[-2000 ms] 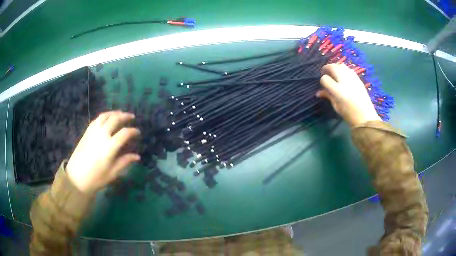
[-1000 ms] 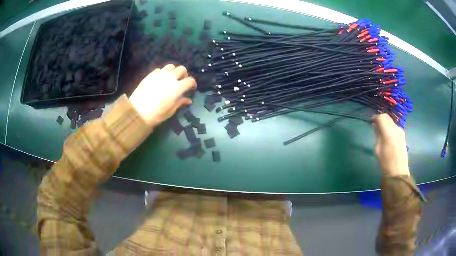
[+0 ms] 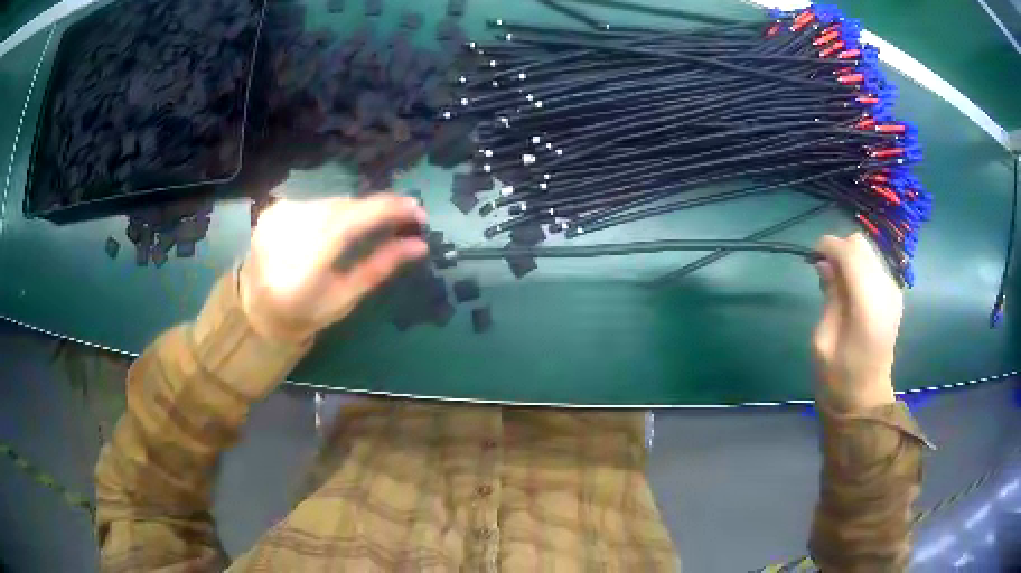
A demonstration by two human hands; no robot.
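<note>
My right hand (image 3: pixel 858 319) is closed on the right end of a black cable lead (image 3: pixel 627 247), which runs left across the green bench with its pale tip near my left fingers. My left hand (image 3: pixel 336 260) is pinched at that tip, seemingly on a small dark piece; blur hides the exact contact. The fanned cable bundle (image 3: pixel 672 123) lies behind, pale tips left, red and blue ends (image 3: pixel 884 157) right. Black squares (image 3: pixel 347 106) lie heaped between the tray and the bundle, and several lie around my left fingertips.
The black parts tray (image 3: pixel 140 106) full of squares stands at the left. A lone black strip (image 3: pixel 700 263) lies at an angle beneath the held lead. A single lead (image 3: pixel 1003 241) lies at the far right. The bench's front edge runs before my body.
My right hand has drawn a lead from the bundle and brought it towards me. My left hand has left the heap and come to the lead's tip. The view has shifted.
</note>
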